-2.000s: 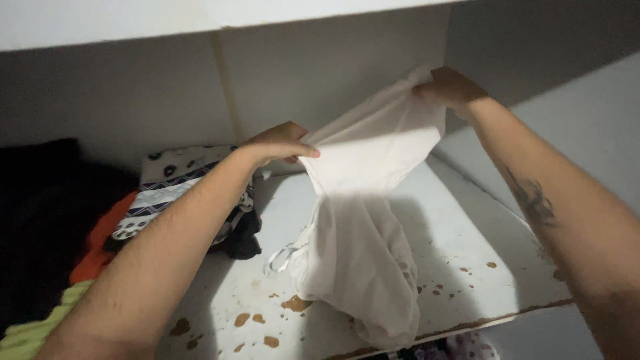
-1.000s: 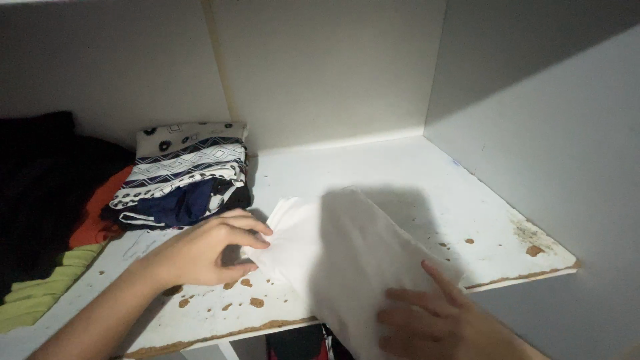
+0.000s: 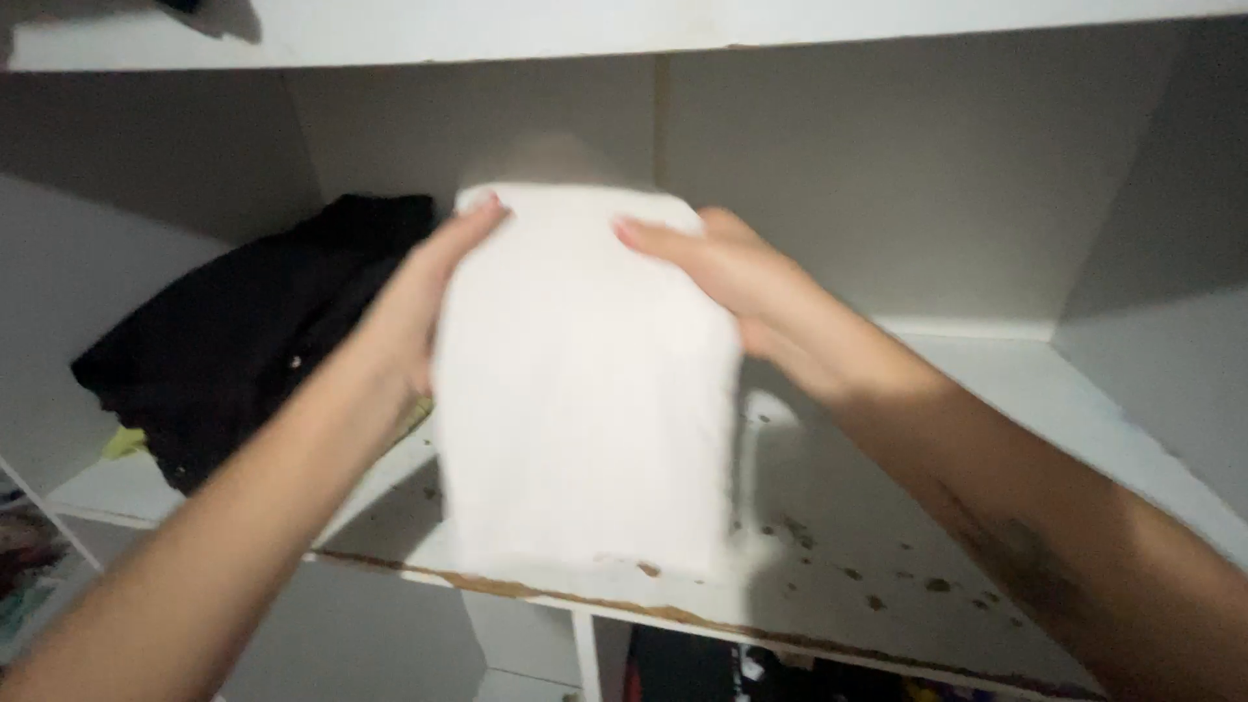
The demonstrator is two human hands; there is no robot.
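A folded white cloth garment (image 3: 585,390) hangs upright between my two hands, above the front of a white shelf. My left hand (image 3: 439,273) grips its upper left edge, thumb on the near face. On the upper right corner my right hand (image 3: 712,263) has its thumb over the face and its fingers behind. The cloth is slightly blurred and hides the part of the shelf behind it.
Black clothing (image 3: 263,322) lies at the left on the chipped white shelf (image 3: 877,517), with yellow-green cloth (image 3: 125,444) under it. Another shelf board (image 3: 546,29) runs overhead. Dark items (image 3: 682,663) sit in the compartment below.
The white garment, hanging loose two seconds ago and lying on the shelf one second ago, is now a compact folded panel lifted in both hands. The view has shifted left.
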